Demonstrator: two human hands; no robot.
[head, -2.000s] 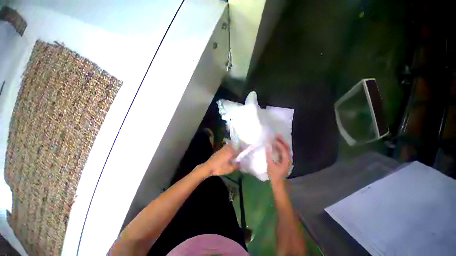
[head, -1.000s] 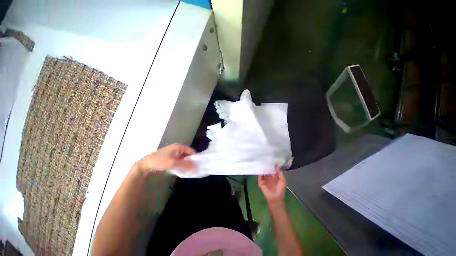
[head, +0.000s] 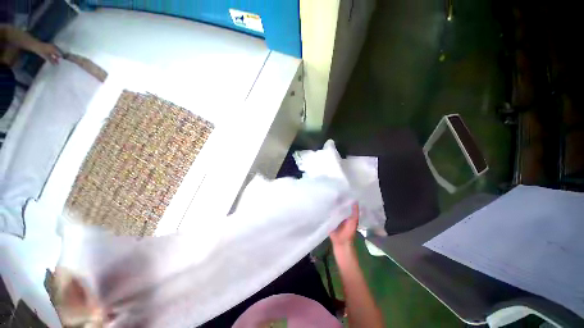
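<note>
A long white interlining piece [head: 218, 250] is stretched between my two hands, over the table's front edge. My left hand [head: 80, 300], blurred at the lower left, holds one end over the near end of the tweed panel. My right hand [head: 346, 232] grips the other end, beside the white interlining pile [head: 368, 176] low beside the table. The tweed panel [head: 144, 160] lies flat on the white table [head: 240, 138]; its near part is hidden under the interlining.
A blue press cover [head: 192, 9] stands at the table's far end. At the far left, another person's hand [head: 50, 52] touches a second panel covered with interlining [head: 48, 122]. White sheets [head: 519, 237] lie on a grey surface at right. A white-framed object [head: 458, 154] stands beyond.
My left hand has moved left over the table, drawing the interlining out long. My right hand still grips its end. The view has shifted, showing more of the press and the other person's hand.
</note>
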